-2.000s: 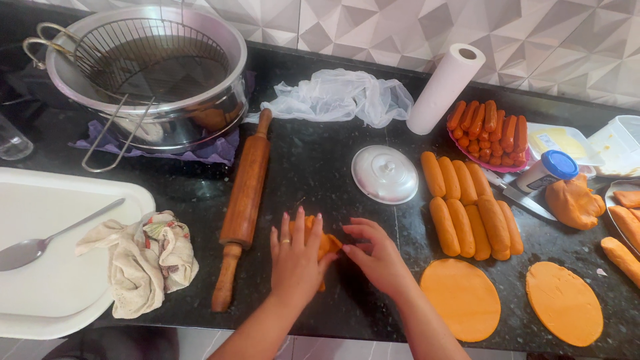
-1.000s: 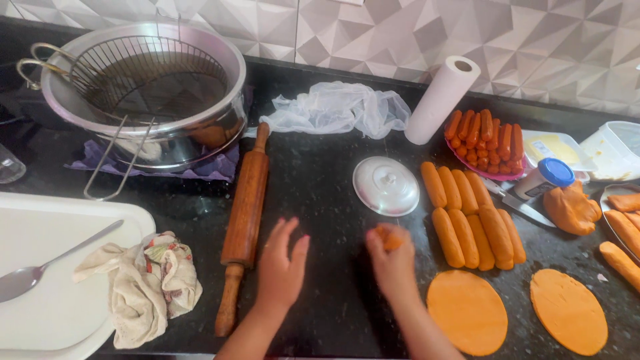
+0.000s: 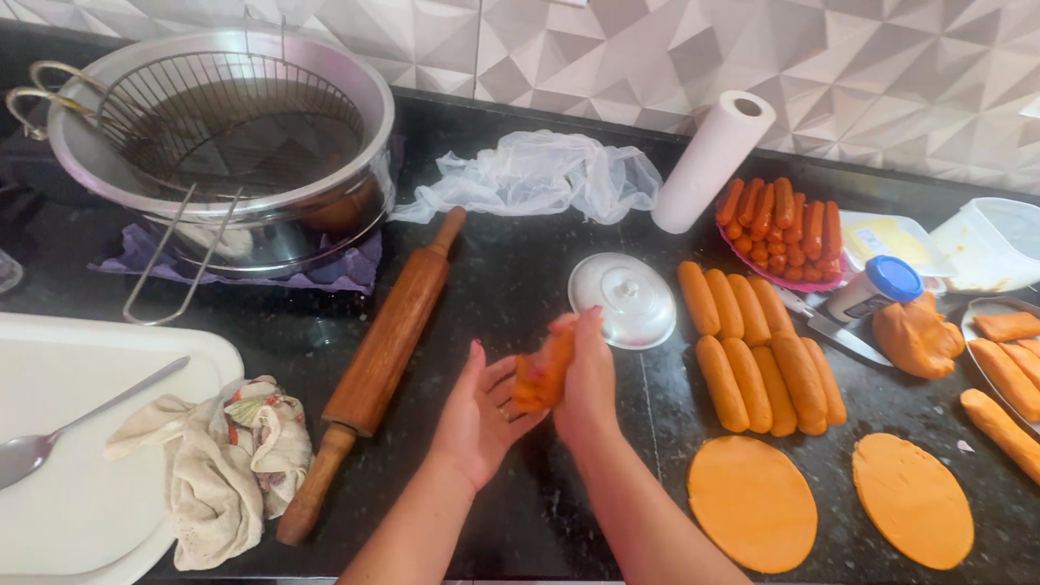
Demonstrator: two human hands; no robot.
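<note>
A small piece of orange dough is between my two hands above the counter. My right hand presses on it from the right, its fingers partly hiding it. My left hand is spread palm up, with the dough touching its fingers. Left of my hands lies a wooden rolling pin; beyond my right hand is a round metal lid. To the right, sausage-shaped dough rolls lie in two rows, with one flat dough oval and another dough oval nearer the front edge.
A metal pot with a wire basket stands back left. A white tray with a spoon and a crumpled cloth are at left. Behind are a plastic bag, paper roll and sausages; a knife lies by a dough lump.
The dough was under both hands on the counter, then in my right hand with the left hand apart. Now the hands have come together around it, raised off the counter.
</note>
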